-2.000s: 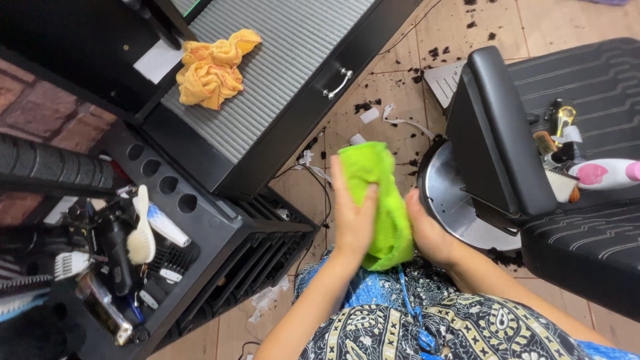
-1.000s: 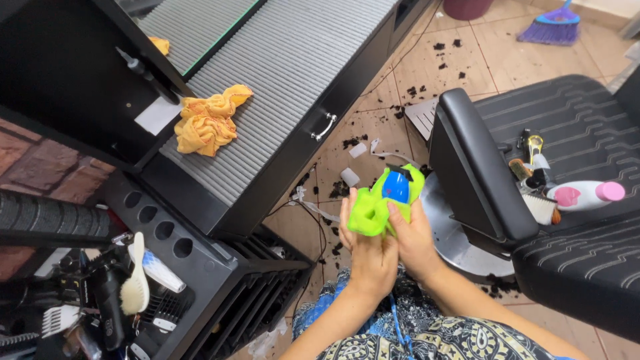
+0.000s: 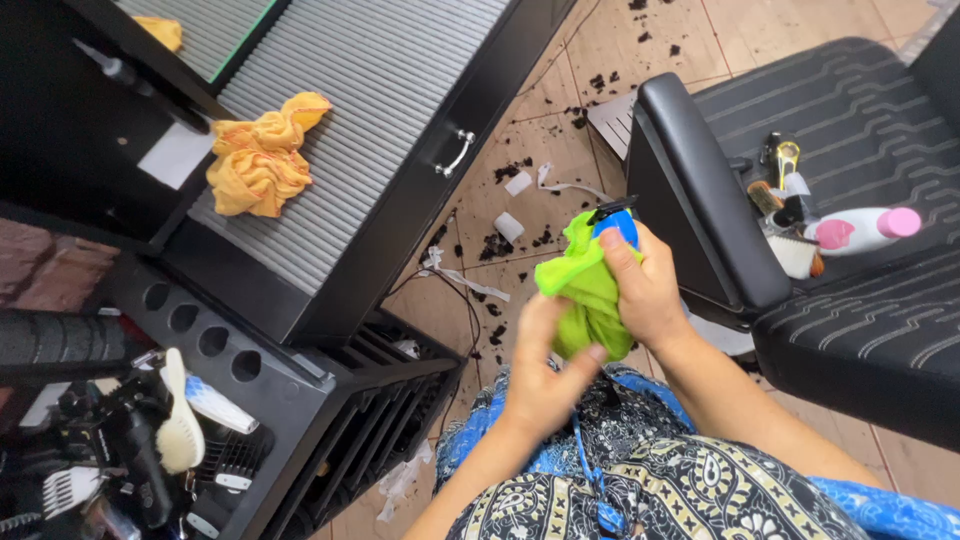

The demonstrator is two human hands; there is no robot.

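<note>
A blue hair trimmer (image 3: pixel 616 226) with a black blade head points up out of a lime green cloth (image 3: pixel 589 300), which wraps its lower part. My right hand (image 3: pixel 649 289) grips the trimmer and the cloth, its thumb on the blue body. My left hand (image 3: pixel 546 367) is at the left and lower side of the cloth, blurred, with fingers spread; whether it presses on the cloth is unclear. An orange cloth (image 3: pixel 262 157) lies crumpled on the ribbed grey counter (image 3: pixel 375 90) at the upper left.
A black salon chair (image 3: pixel 705 187) stands at right, with brushes (image 3: pixel 793 255), a clipper (image 3: pixel 784 159) and a white bottle (image 3: pixel 855 231) on its seat. A black trolley (image 3: pixel 300 405) at lower left holds a pale-bristled brush (image 3: pixel 180 442) and clipper guards (image 3: pixel 71 487). Hair clippings (image 3: pixel 496 246) and a cable lie on the floor.
The trimmer, not visible in the earliest frame, now shows above the green cloth. My left hand has moved from close against my right hand to the cloth's lower left, its fingers spread.
</note>
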